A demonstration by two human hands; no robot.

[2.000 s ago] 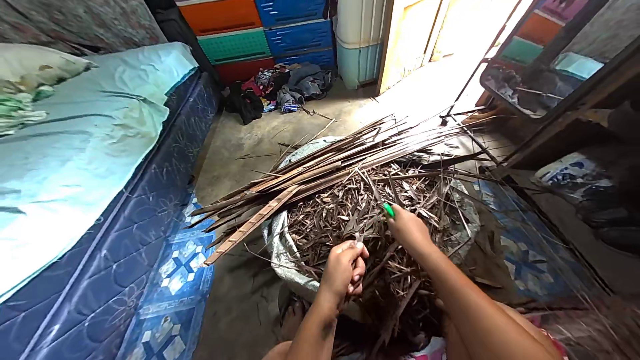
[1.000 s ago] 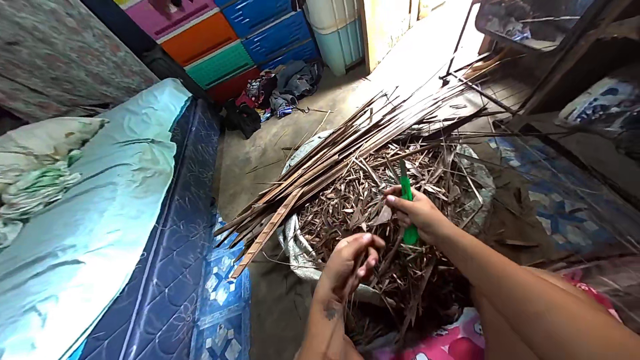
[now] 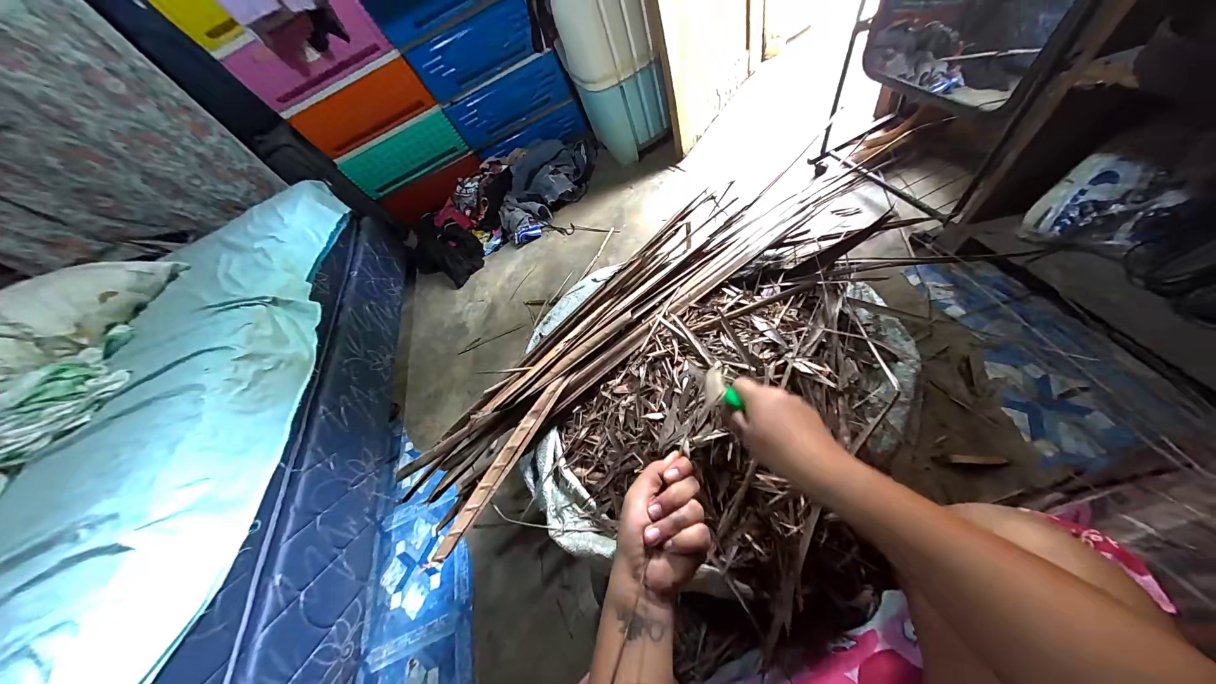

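Below the middle of the head view, my left hand is closed around a thin dried leaf strip, whose tail hangs down over the wrist. To its upper right, my right hand grips a knife by its green handle; the blade is blurred. Both hands are above a white woven sack with its mouth spread wide, full of short brown dried leaf scraps. Across the sack's far left side lies a bundle of long dried leaf strips.
A bed with a blue mattress stands at left. Coloured plastic drawers, a clothes heap and a tall plastic container are behind. A mirror and a metal stand are at upper right.
The green handle showed at length a second ago; now only its end shows at my right hand, and the blade is blurred. My left hand has turned, its curled fingers now facing up.
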